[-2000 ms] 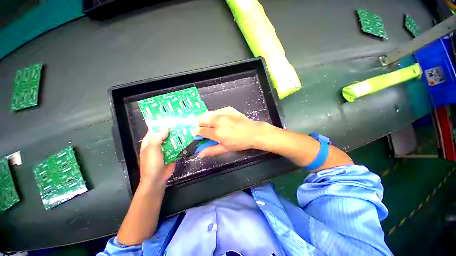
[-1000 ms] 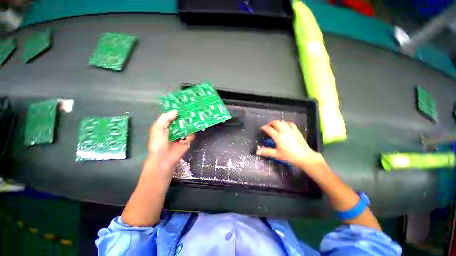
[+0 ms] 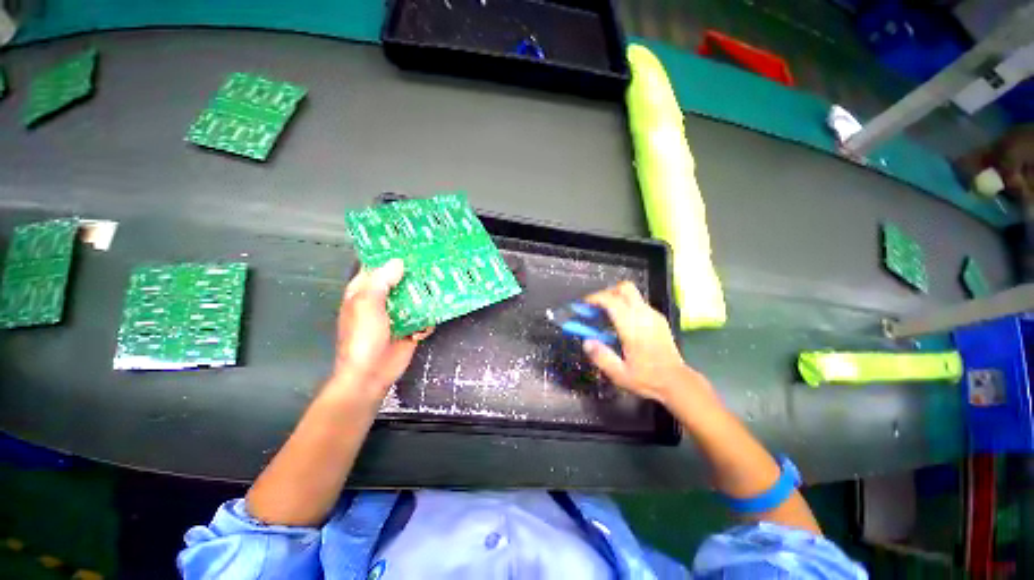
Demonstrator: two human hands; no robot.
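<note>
My left hand [image 3: 374, 329] holds a green circuit board [image 3: 437, 263] by its lower left edge, tilted above the left part of the black work tray [image 3: 533, 435]. My right hand [image 3: 637, 343] is over the right part of the tray, with the blue-handled side cutters [image 3: 585, 323] at its fingertips. The cutters are blurred and point left, apart from the board. Pale lead clippings [image 3: 482, 380] are scattered on the tray bottom.
Several green boards lie on the belt at left, one nearest the tray [image 3: 181, 315]; two more lie far right [image 3: 904, 255]. A long yellow-green roll [image 3: 676, 193] lies right of the tray, a shorter one [image 3: 879, 367] farther right. A second black tray [image 3: 505, 76] stands beyond; a blue bin [image 3: 998, 380] at right.
Two seconds ago both hands were together at the board. They have moved apart, the cutters away from the board. Since one second ago, the cutters show more clearly and the view has shifted.
</note>
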